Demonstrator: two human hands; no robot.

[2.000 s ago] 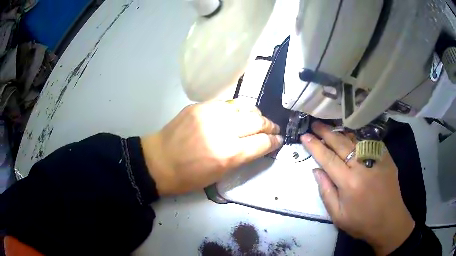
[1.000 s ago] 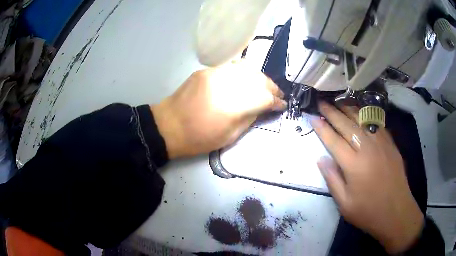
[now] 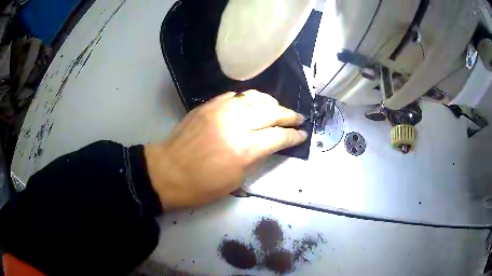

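The dark garment piece (image 3: 202, 70) lies left of and behind the presser foot, with a pale stitch line along its curved left edge. Its right edge lies beside the presser foot (image 3: 323, 114). My left hand (image 3: 224, 145) holds the piece near its front right corner, fingertips close to the foot; the thumb is hidden. The sewing machine head (image 3: 361, 48) stands over the work, and the needle is too blurred to make out. The round needle plate (image 3: 335, 132) shows under the foot. My right hand is out of the picture.
A blurred cream oval disc (image 3: 253, 38) hangs over the cloth. A cream ribbed knob (image 3: 403, 136) and a small round bed cap (image 3: 355, 144) are right of the foot. Dark smudges (image 3: 268, 232) mark the table front. Cloth heaps (image 3: 24, 64) lie at far left.
The garment piece has shifted left and spread out behind my left hand, uncovering the machine bed at right. My right hand has left the picture.
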